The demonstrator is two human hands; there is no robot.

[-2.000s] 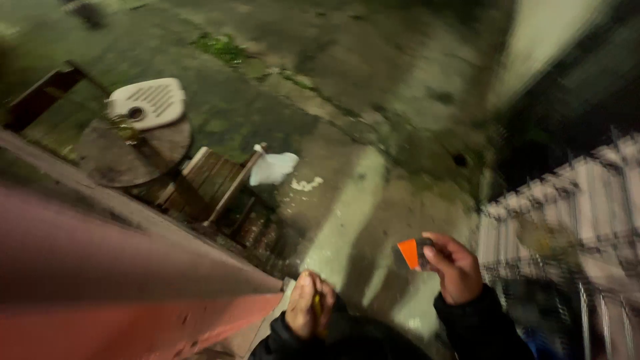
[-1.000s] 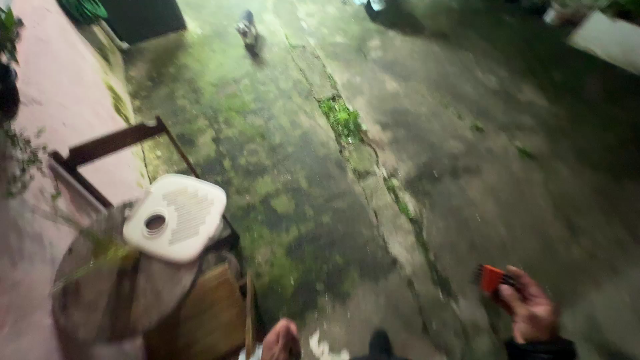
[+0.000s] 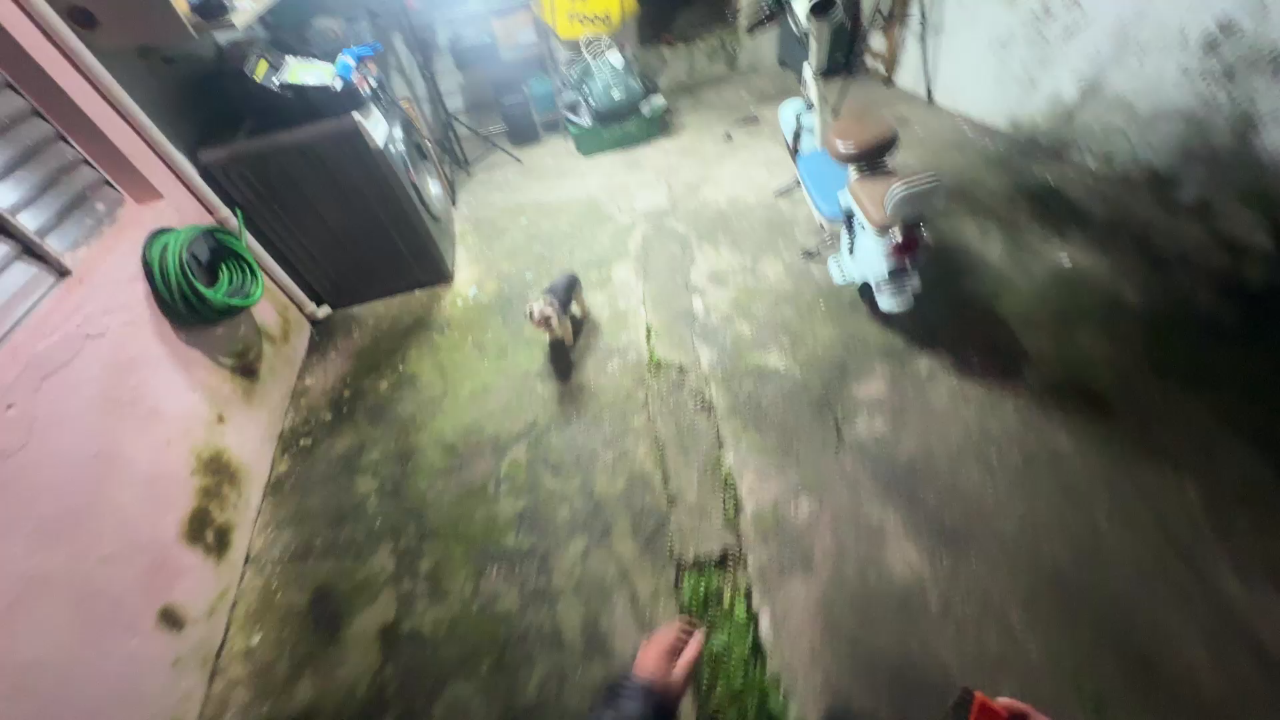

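Note:
My left hand [image 3: 668,655] reaches in from the bottom middle, blurred, in a dark sleeve, over a strip of green weeds [image 3: 722,620] in the cracked concrete floor. No object shows in it, and its fingers look loosely curled. At the bottom edge, right of centre, only a small part of my right hand [image 3: 1022,708] is in view. It holds a small red-orange and dark object [image 3: 984,706], mostly cut off by the frame; what it is cannot be told.
A small dog [image 3: 556,305] stands on the floor ahead. A light blue scooter [image 3: 868,215] is parked at the right. At the left, a coiled green hose [image 3: 203,275] hangs on the pink wall beside a dark cabinet [image 3: 335,210]. A pale wall [image 3: 1110,75] bounds the right.
The view has swung up and ahead; the table and chairs seen earlier are out of frame. Both hands now sit at the bottom edge, the right one mostly cut off, still with the red-orange object.

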